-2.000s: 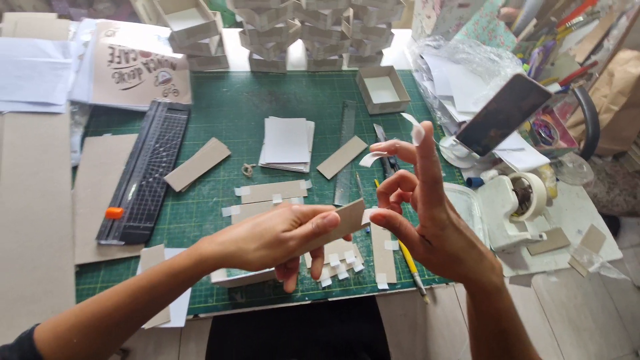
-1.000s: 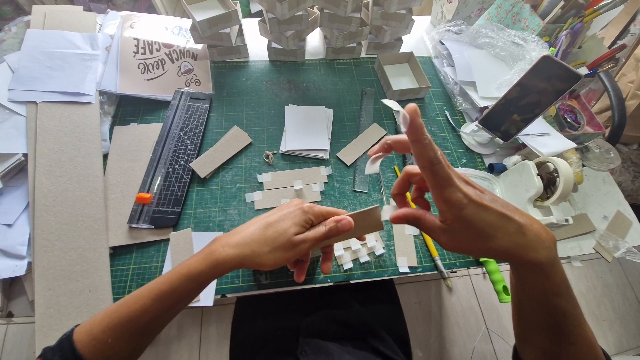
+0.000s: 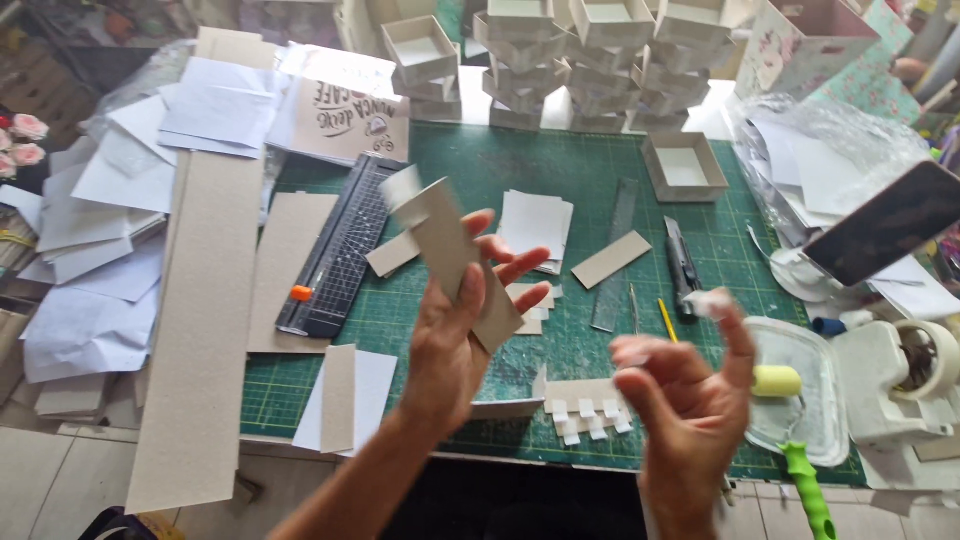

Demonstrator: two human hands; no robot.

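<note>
My left hand grips a grey cardboard strip, tilted up above the cutting mat, with a whitish tape piece at its upper end. To its right, my right hand is raised with thumb and fingertips close together; a small blurred piece shows between them. Another piece of whitish tape clings to a raised fingertip. Below, between the hands, lie cardboard strips with several white tape tabs. A standing cardboard piece is partly hidden behind my left wrist.
On the green cutting mat lie a paper trimmer, white papers, a clear ruler and a utility knife. Small cardboard boxes stand behind. At right are a phone, a tape dispenser and a green-handled roller.
My left hand has turned the cardboard strip upright, away from my right hand, and a tape piece now shows at its upper end. My right hand's fingers have curled in more.
</note>
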